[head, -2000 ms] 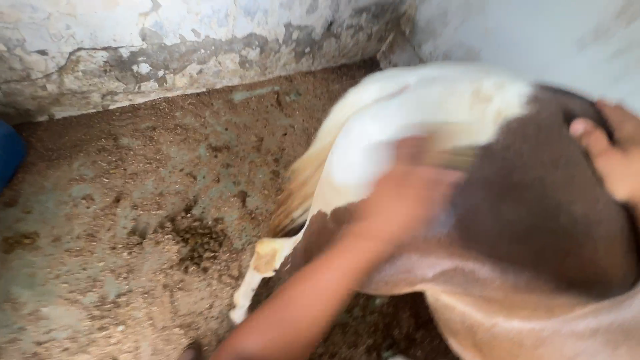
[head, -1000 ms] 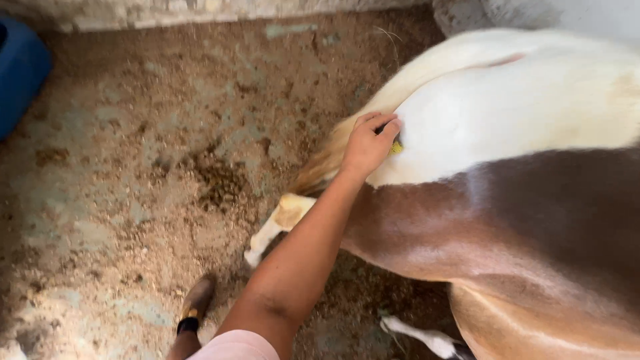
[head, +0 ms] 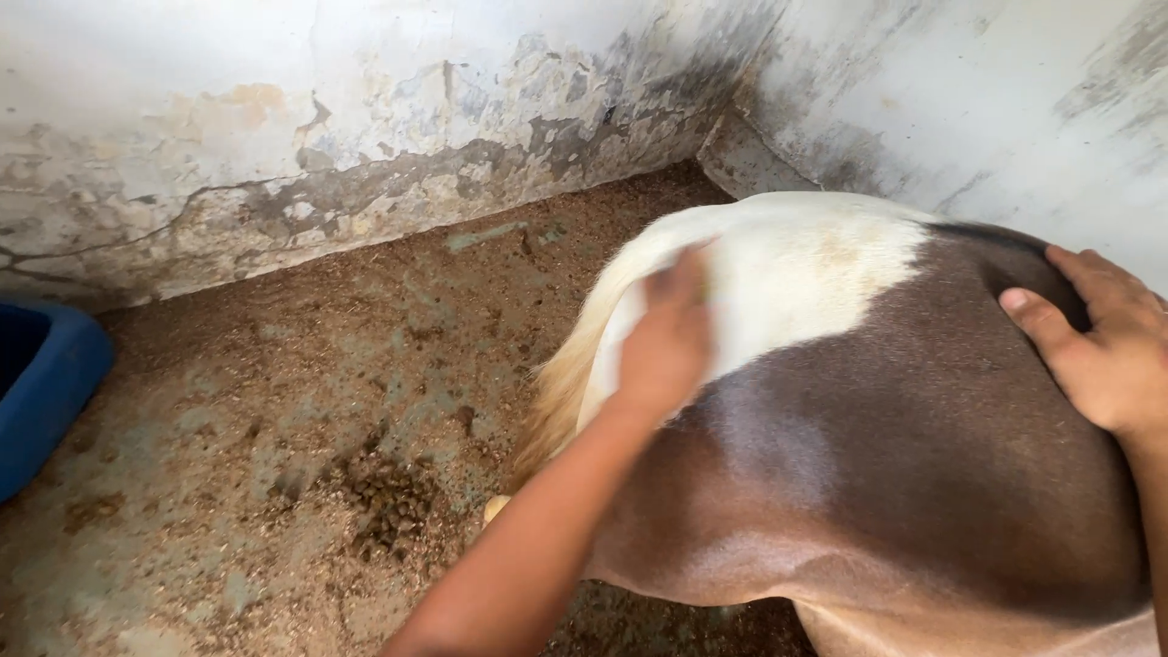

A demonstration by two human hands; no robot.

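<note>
A brown-and-white horse [head: 876,420] stands with its hindquarters toward the middle of the view, its pale tail [head: 558,392] hanging at the left. My left hand [head: 671,333], blurred by motion, is on the white patch of the rump near the tail, its fingers curled. The small yellow-and-black object that showed under those fingers a second ago is hidden by the hand and the blur. Farther right, my right hand [head: 1100,333] lies on the dark brown back with its thumb and fingers spread, holding nothing.
A blue plastic trough or tub [head: 64,383] stands at the left edge. Droppings [head: 388,502] lie on the dirty floor [head: 228,438] behind the horse. Beyond it, a peeling plaster wall [head: 392,155] meets another white wall [head: 958,100] in a corner.
My left hand has moved from beside the tail up onto the white rump. My right hand, out of view a second ago, shows again on the back. The view has shifted, showing more wall.
</note>
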